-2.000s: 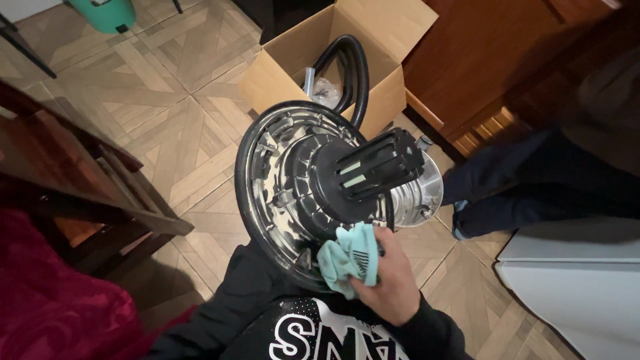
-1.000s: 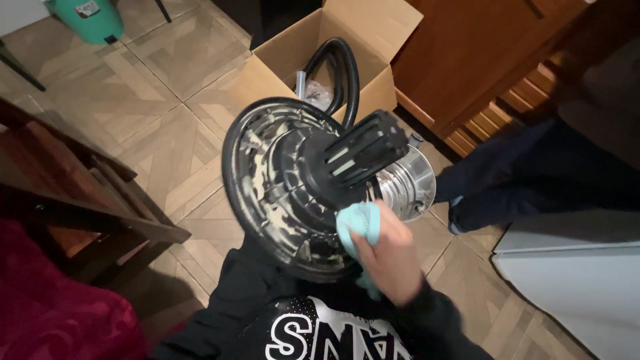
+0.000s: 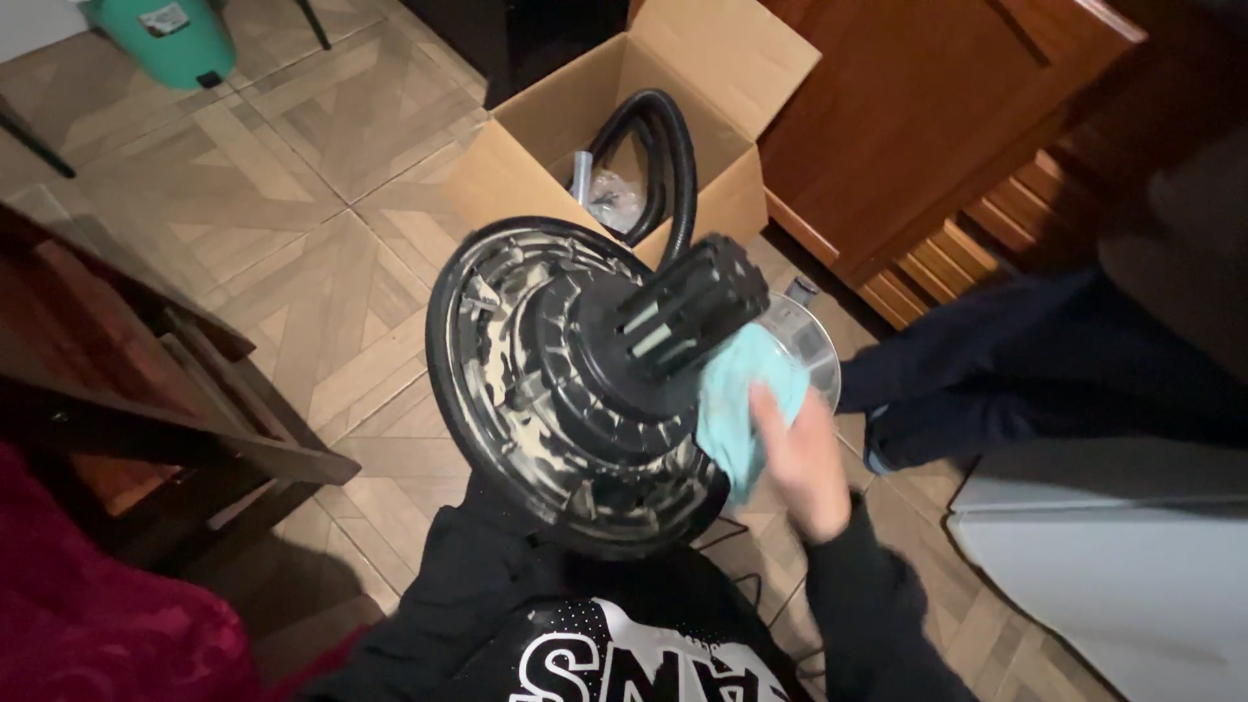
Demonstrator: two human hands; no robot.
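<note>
My right hand (image 3: 804,458), somewhat blurred, grips a light-blue cloth (image 3: 746,405) against the right side of a black vacuum-cleaner motor head (image 3: 585,380). The round head is tilted, its underside towards me, with pale dusty-looking patches between the ribs. A slotted black filter cage (image 3: 694,304) sticks out from its centre towards the upper right. My left hand is hidden behind the head; only the black sleeve (image 3: 468,575) on that side shows. Partly behind the cloth and the cage, a shiny metal canister (image 3: 814,341) stands on the floor.
An open cardboard box (image 3: 721,195) holds a black corrugated hose (image 3: 682,161) and a clear plastic bag (image 3: 616,200). A person's dark-trousered legs (image 3: 1024,341) are at the right, above a white surface (image 3: 1121,575). Wooden furniture (image 3: 283,453) and red fabric (image 3: 107,595) lie left, a green bin (image 3: 180,44) upper left.
My right hand and the cloth have moved up along the right side of the motor head, and the cloth is more spread out. The head has turned and tilted a little.
</note>
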